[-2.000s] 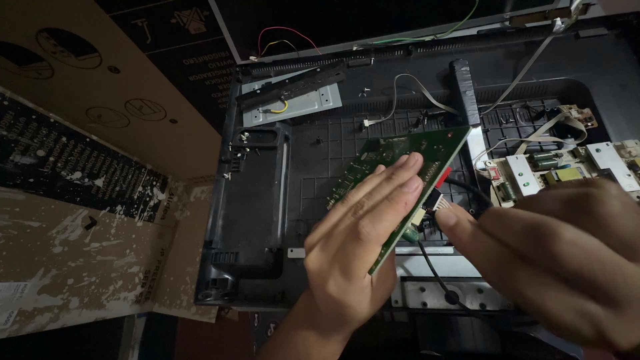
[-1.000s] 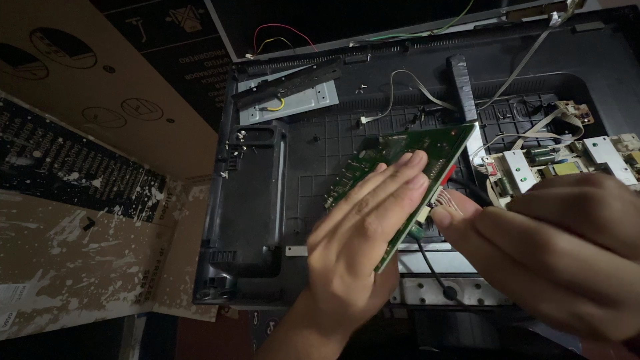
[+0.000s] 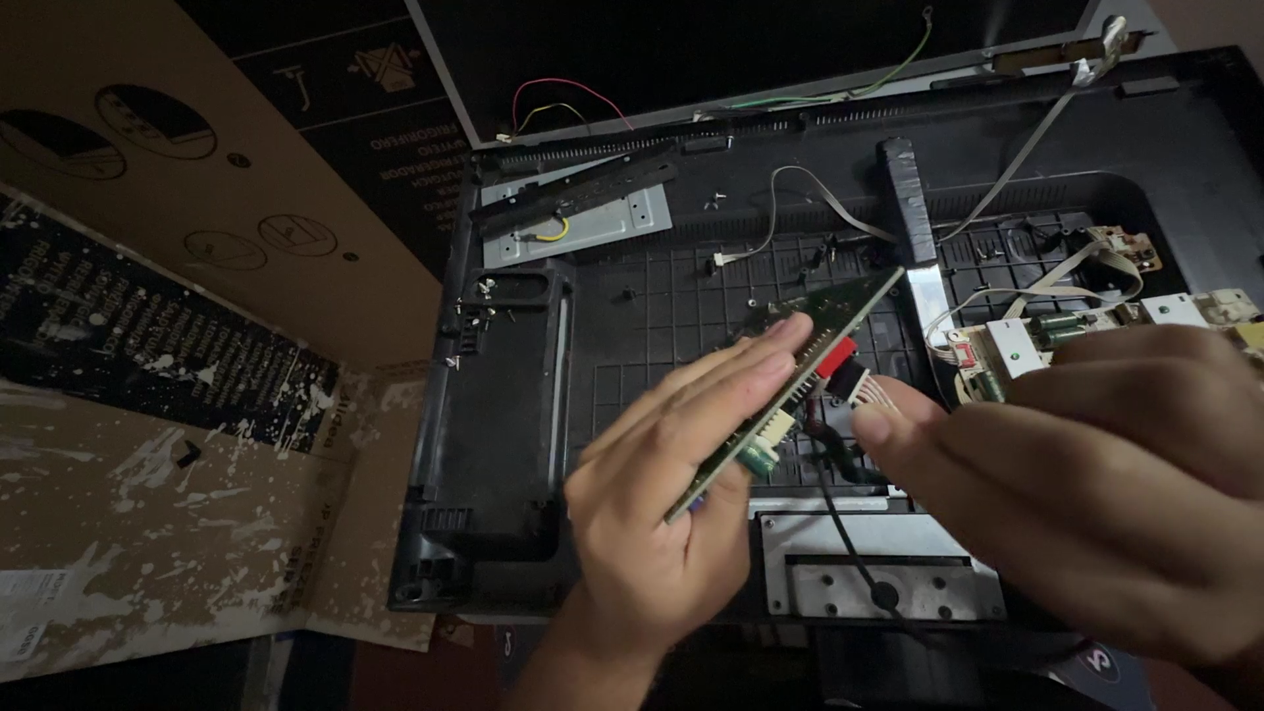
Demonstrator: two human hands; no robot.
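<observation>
My left hand (image 3: 681, 464) grips a green circuit board (image 3: 790, 380), held tilted on edge above a black plastic TV back housing. On the board's right face are a red connector (image 3: 837, 357), a cream socket (image 3: 777, 428) and a green capacitor (image 3: 758, 460). My right hand (image 3: 1066, 474) pinches the light wires (image 3: 875, 393) of a black plug (image 3: 846, 378), which sits against the red connector; whether it is fully seated cannot be told. A second circuit board (image 3: 1071, 331) with white heat sinks lies behind my right hand, partly hidden by it.
Around the hands lies the black housing (image 3: 504, 415), with loose screws (image 3: 484, 288) at its left. A grey metal plate (image 3: 592, 212) carries a black bracket (image 3: 583, 183). A flat cable (image 3: 790, 173) crosses the top. Paint-spattered cardboard (image 3: 197, 494) stands at left, a dark panel (image 3: 750, 59) behind.
The board has turned a little in my left hand's grip, and the black plug and red connector show more plainly than a second ago. Both hands keep their hold.
</observation>
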